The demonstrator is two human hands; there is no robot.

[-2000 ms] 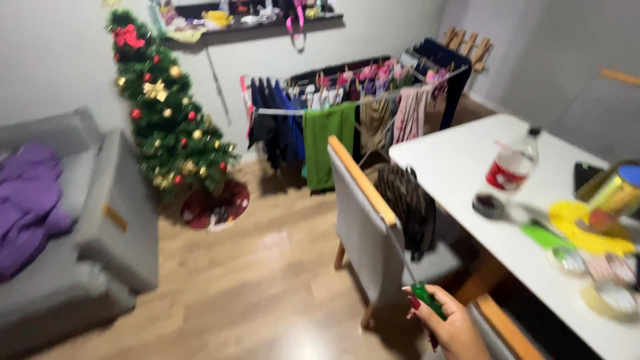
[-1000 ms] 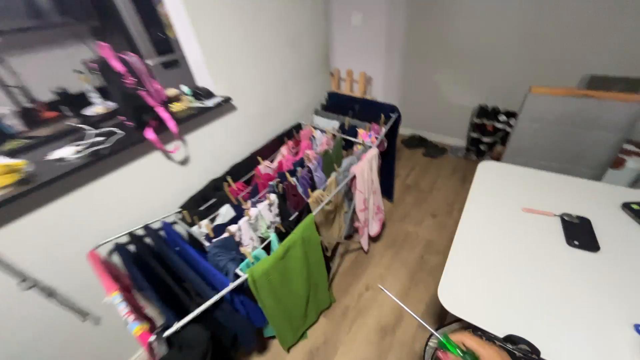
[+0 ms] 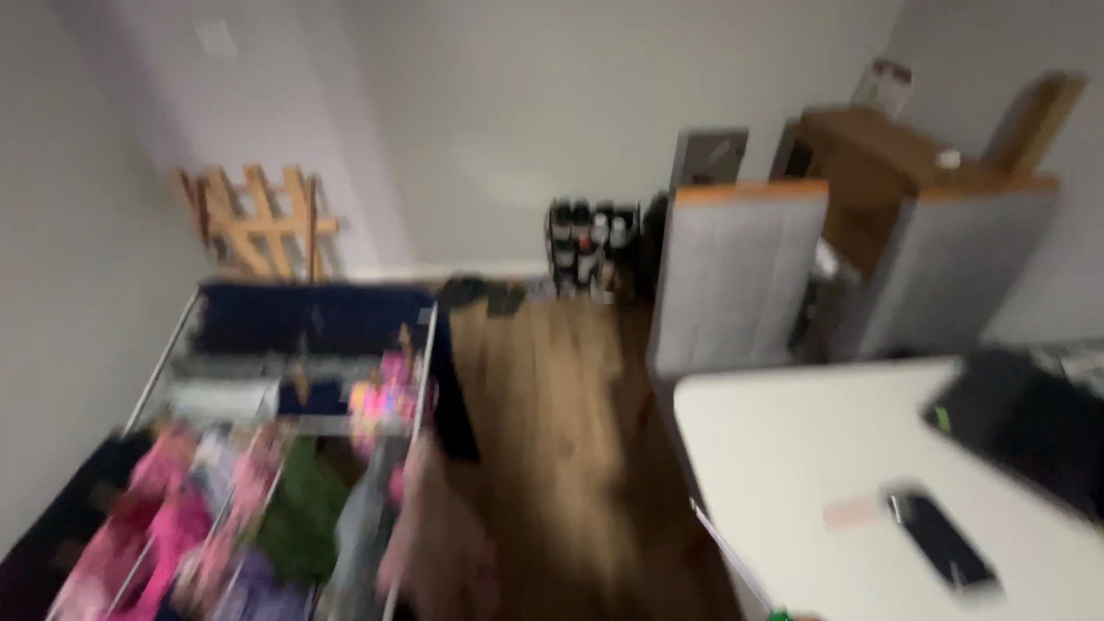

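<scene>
At the bottom edge, only a sliver of a hand (image 3: 806, 617) shows, beside the green handle (image 3: 780, 614) of a screwdriver; the earlier frames suggest it is my right hand. The thin metal shaft (image 3: 729, 555) points up and left along the near left edge of the white table (image 3: 828, 440). How the fingers hold the handle is mostly cut off by the frame. On the table to the right lie a dark phone (image 3: 944, 539), a pale pink strip (image 3: 852, 511) and a black flat object (image 3: 1026, 423). My left hand is out of view.
A drying rack (image 3: 423, 371) full of clothes fills the lower left. Wooden floor (image 3: 561, 414) runs between it and the table. Grey chairs (image 3: 742, 276) stand behind the table, near a brown wooden cabinet (image 3: 871, 164). A shoe rack (image 3: 593, 250) is against the back wall.
The view has swung right and forward, past the tree and sofa seen two seconds ago. The hand with the green-handled screwdriver has dropped almost out of the bottom of the frame.
</scene>
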